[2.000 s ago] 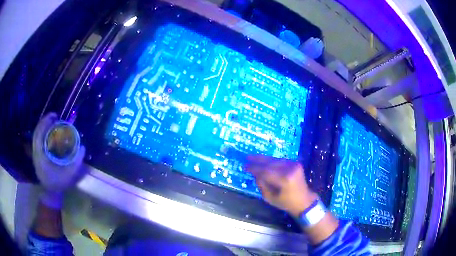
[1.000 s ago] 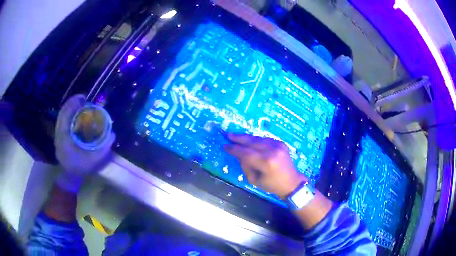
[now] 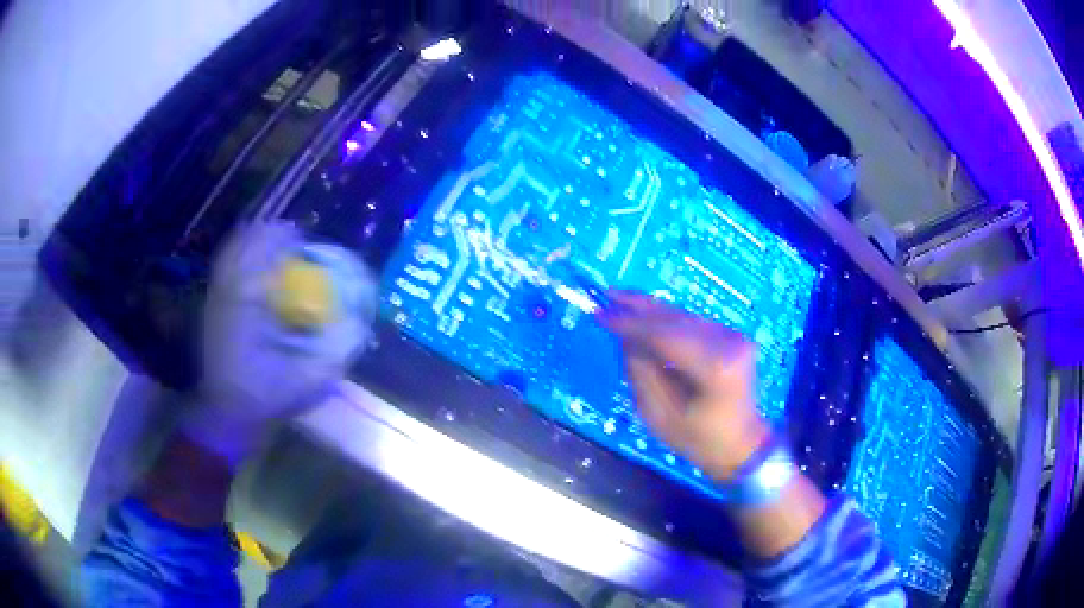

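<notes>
A large printed circuit board (image 3: 559,238) glows bright blue in a black board carrier (image 3: 476,416). My right hand (image 3: 689,380), bare with a band at the wrist, is over the board's lower middle. Its fingers are pinched together on a thin, blurred tool (image 3: 574,283) that points up and left over the board; its kind is hard to tell. My left hand (image 3: 268,344), in a white glove, holds a small round cup (image 3: 306,295) with yellowish contents at the carrier's near left. The left hand is blurred.
A second glowing blue board (image 3: 909,463) lies to the right. A bright metal rail (image 3: 476,487) runs along the near edge. A violet lamp (image 3: 1016,113) curves at the upper right. Pale rounded items (image 3: 830,178) sit beyond the far rail. Yellow floor marking shows at the lower left.
The view has shifted, so the boards sit further right in the picture. My left hand and cup appear further right and larger. My right hand has stayed over the board, fingers still pinched.
</notes>
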